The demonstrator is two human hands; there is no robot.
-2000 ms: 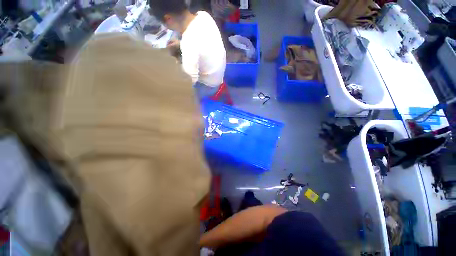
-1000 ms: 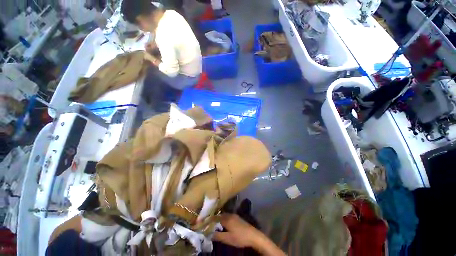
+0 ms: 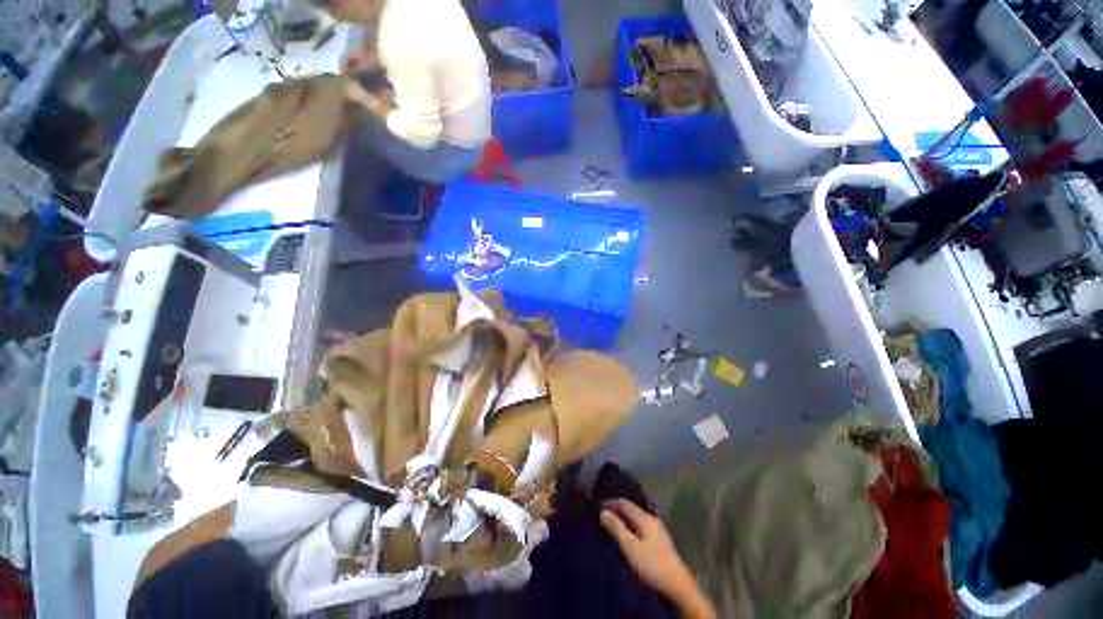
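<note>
A large bundle of tan-brown garment pieces (image 3: 417, 363) with white parts lies against the front of my body, low in the centre. A white tie strip (image 3: 423, 478) is knotted round its gathered part. My right hand (image 3: 647, 547) is to the right of the bundle, apart from it, with slightly bent fingers over dark cloth; I see nothing held in it. My left hand is not visible; only the dark sleeve and part of the arm show at the lower left, running behind the bundle.
An upside-down blue tote (image 3: 538, 260) with white scraps stands ahead. A seated person (image 3: 435, 73) works at a table at upper left. A sewing machine table (image 3: 182, 363) is at left. An olive sack (image 3: 774, 520) and white troughs (image 3: 847, 302) are at right. Scraps (image 3: 677, 381) lie on the floor.
The bundle came down from filling the left of the view to low centre, its knot showing. My right hand has moved off the bundle's side to the right.
</note>
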